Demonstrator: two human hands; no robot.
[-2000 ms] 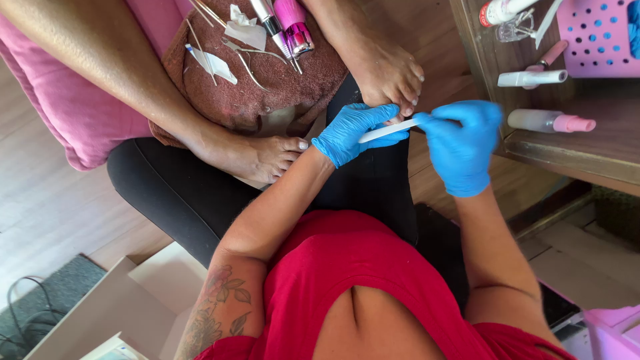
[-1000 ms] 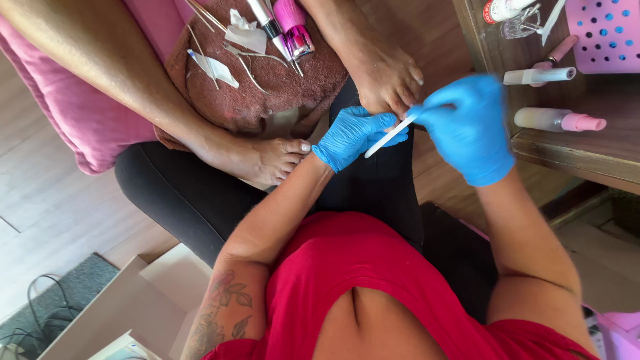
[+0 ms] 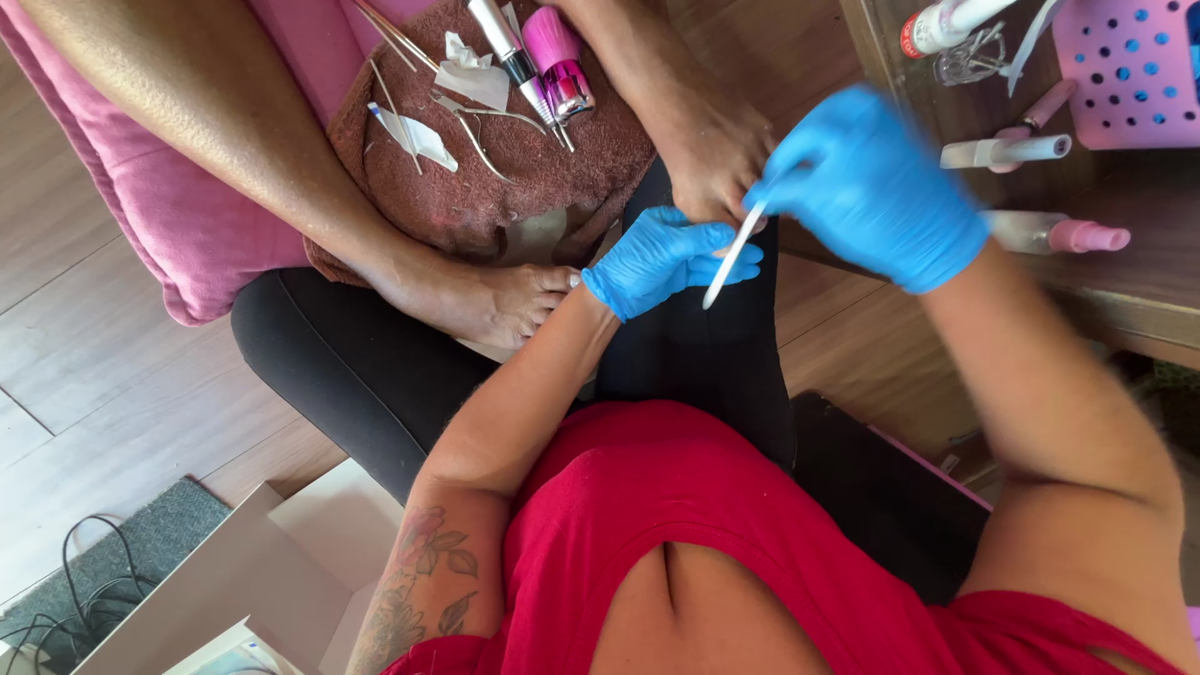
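Observation:
In a blue glove, my right hand (image 3: 867,187) is shut on one end of a white nail file (image 3: 734,255); the hand is blurred. The file slants down to the left across the fingers of my gloved left hand (image 3: 661,262), which holds the toes of a person's foot (image 3: 717,155). The person's other foot (image 3: 497,295) rests on my black-clad thigh. Between the legs a brown towel (image 3: 422,197) bears cuticle nippers (image 3: 473,131), a pink brush (image 3: 553,47), a pen-like nail drill (image 3: 516,61), paper scraps (image 3: 471,77) and thin sticks.
A wooden shelf (image 3: 1125,300) at the right holds a pink perforated basket (image 3: 1130,84), a spray bottle with a pink top (image 3: 1059,232), a white-capped tube (image 3: 1008,152) and other bottles. A pink cushion (image 3: 169,197) is at the left. Lower left are black cables (image 3: 89,591) and a white open box (image 3: 234,581).
The file has turned from nearly level two seconds ago to a steep slant. My right hand has shifted slightly up, while my left hand remains at the toes.

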